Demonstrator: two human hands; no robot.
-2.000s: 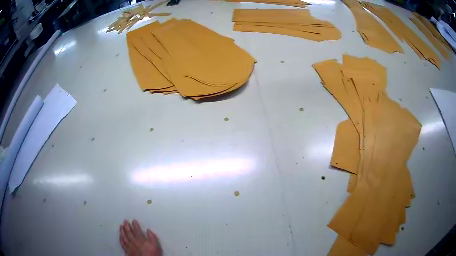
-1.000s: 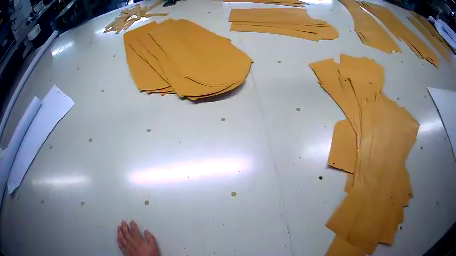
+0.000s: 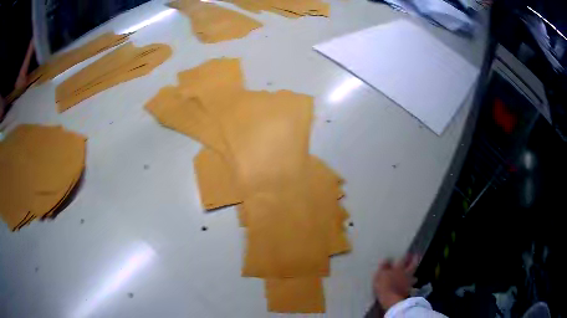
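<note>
Large orange-tan pattern pieces (image 3: pixel 273 155) lie in an overlapping, uneven pile in the middle of the view. A rounded panel stack (image 3: pixel 40 168) lies at the left, cut off by the picture's edge. My right hand (image 3: pixel 394 282), blurred and with a white sleeve behind it, is at the table's right edge near the bottom, apart from the pile. Its fingers are too blurred to tell whether they are closed on anything. My left hand is out of the picture.
Long narrow pattern pieces (image 3: pixel 112 69) and further tan pieces (image 3: pixel 224 22) lie at the far side. A large white sheet (image 3: pixel 404 68) lies at the right. The table's dark edge (image 3: pixel 435 205) borders a wire trolley with a red panel. Part of another person shows far left.
The view has swung right, so the piles sit further left and the white sheet shows fully. My left hand has left the picture; my right hand has come in at the table edge.
</note>
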